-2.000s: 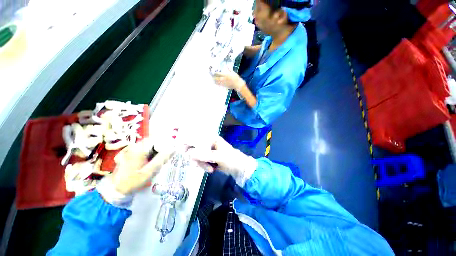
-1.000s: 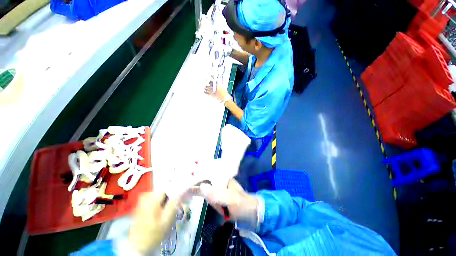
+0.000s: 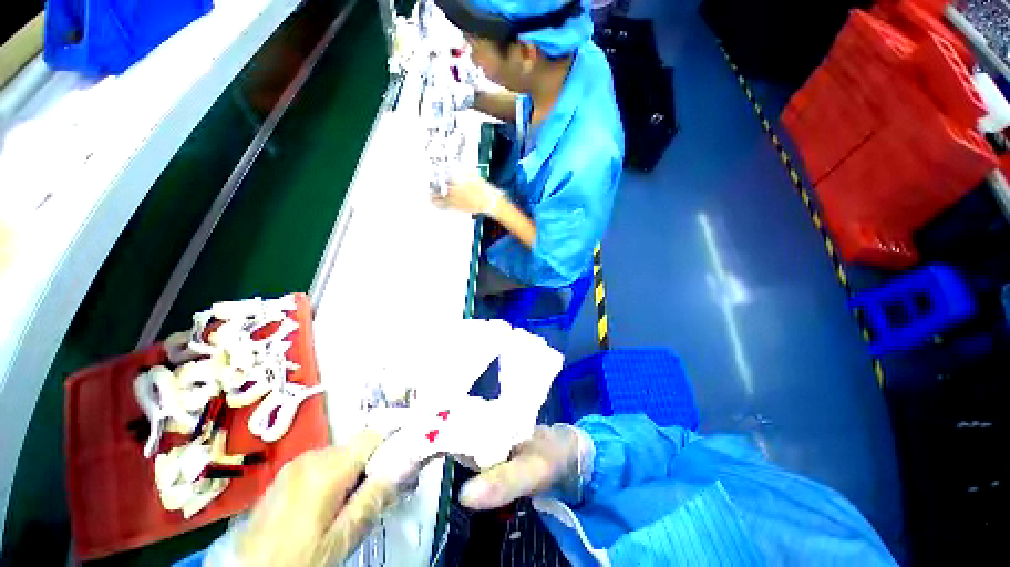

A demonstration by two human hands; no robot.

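Note:
A large white moulding [image 3: 504, 404] with an opening in it and small red marks is held above the bench edge in front of me. My right hand [image 3: 526, 467], in a thin translucent glove, grips its lower right side. My left hand [image 3: 321, 504], also gloved, is at its left end with fingers against it. Clear plastic pieces [image 3: 377, 537] lie on the white bench top [image 3: 410, 260], partly hidden by my left hand. Cream-white moulded parts [image 3: 238, 371], some with black and red pieces, lie in the red tray [image 3: 105, 465] at left.
A person [image 3: 570, 155] in a blue smock works on clear parts [image 3: 443, 122] farther along the bench. The dark green conveyor [image 3: 260, 210] runs at left. Blue stools [image 3: 631, 382] stand at right of the bench. Red bins [image 3: 886, 133] are stacked at far right.
The large white moulding, absent two seconds ago, is now held up and shows more clearly. The view has shifted, and my left hand now covers much of the clear pieces.

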